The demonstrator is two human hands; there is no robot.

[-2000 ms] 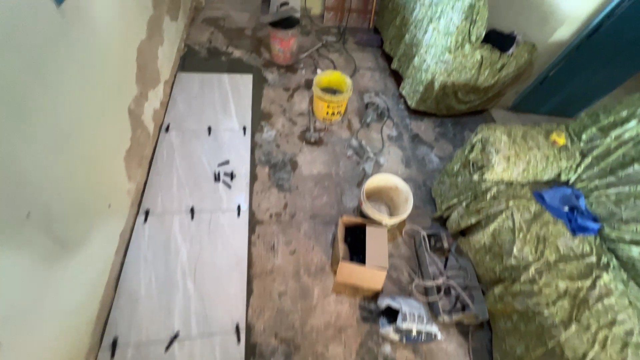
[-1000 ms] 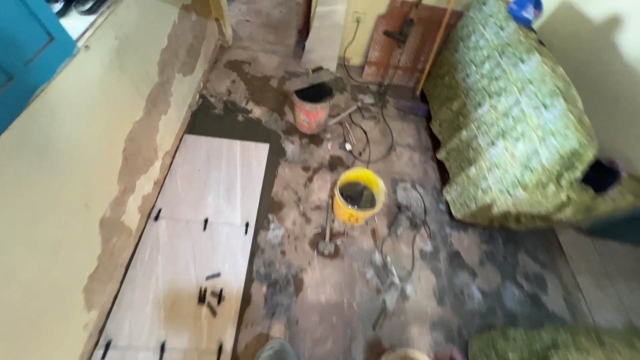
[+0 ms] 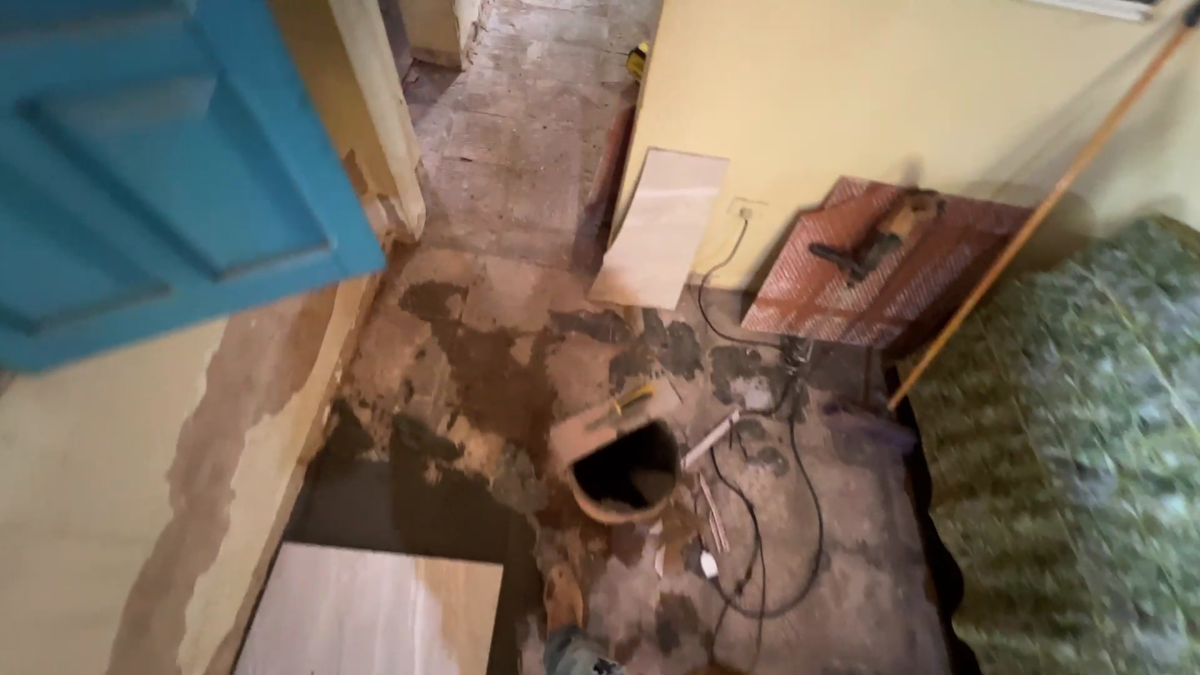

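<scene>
Neither my left hand nor my right hand shows in the head view. A bare foot (image 3: pixel 564 595) below a grey trouser leg is on the floor at the bottom centre. Just ahead of it stands a bucket (image 3: pixel 623 511) with a dark inside, its mouth partly covered by a tile offcut (image 3: pixel 586 436). A thin yellow tool (image 3: pixel 633 400) lies on that offcut. At the lower left a pale veined floor tile (image 3: pixel 375 609) lies flat, bordered by dark grey wet mortar (image 3: pixel 403 506). A cut tile piece (image 3: pixel 664 225) leans against the yellow wall.
A blue panelled door (image 3: pixel 178 159) juts in at the upper left beside a doorway. Black cables (image 3: pixel 816 506) loop over the stained floor. A reddish panel (image 3: pixel 816 281) leans on the wall, a tool in front of it. An orange pole (image 3: pixel 1041 216) slants beside a green patterned cover (image 3: pixel 1078 469).
The view has swung toward the doorway and far wall. The blue door now fills the upper left; the yellow bucket and the black clips on the tiles have left the view.
</scene>
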